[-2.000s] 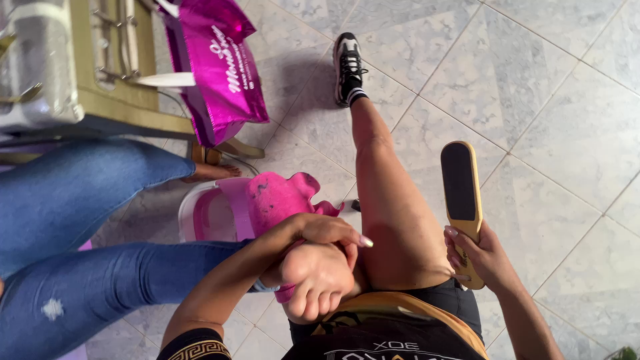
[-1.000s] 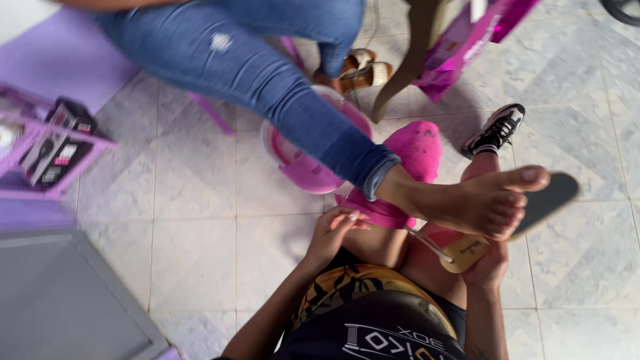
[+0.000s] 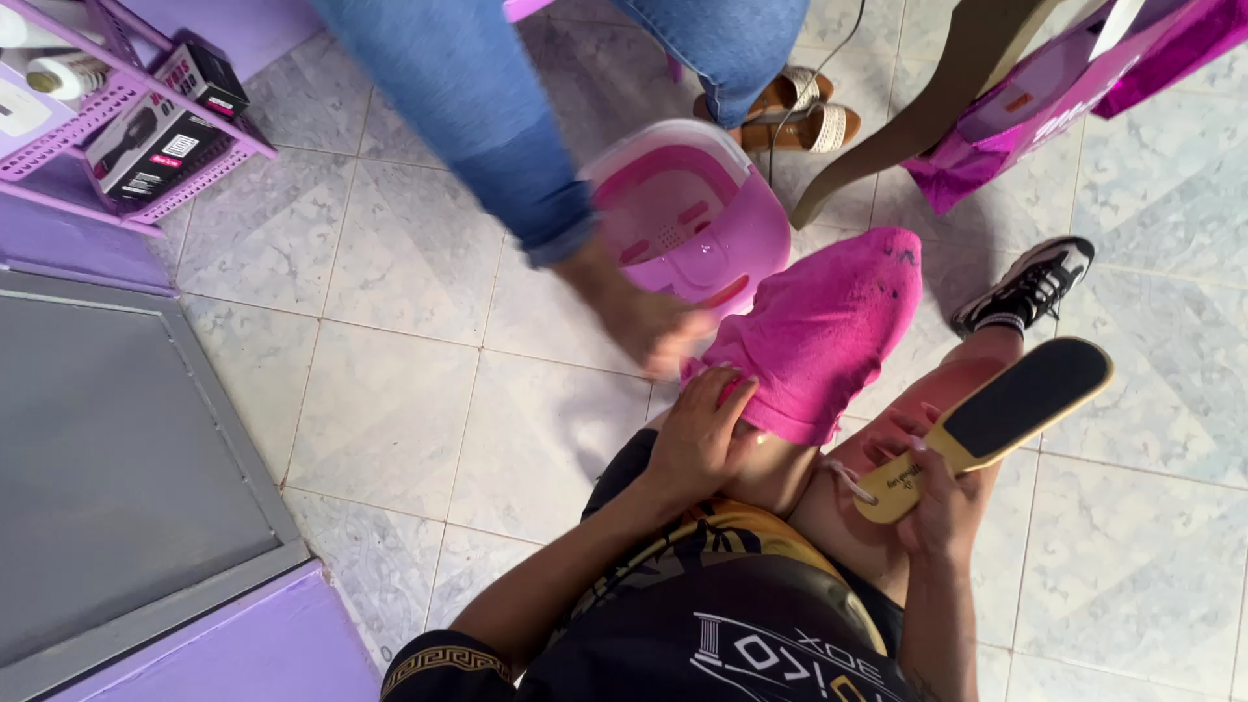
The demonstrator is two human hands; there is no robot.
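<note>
My right hand grips the handle of a foot file, a flat yellow paddle with a dark abrasive face turned up. A pink towel lies over my knee, and my left hand rests at its near edge, the fingers on the cloth. Whether they pinch it is unclear. Just beyond that hand, another person's bare foot, blurred, hangs beside the towel, below a rolled blue jeans cuff. Behind the foot, a pink foot basin stands on the tiled floor.
A purple rack with boxes and bottles stands at upper left, above a grey panel. Sandals, a thin cable and a curved wooden furniture leg are beyond the basin. Shiny magenta bags are at upper right.
The other person's bare foot has moved left, off from over my lap and the foot file, to beside the towel. The file stays in my right hand. The view has shifted.
</note>
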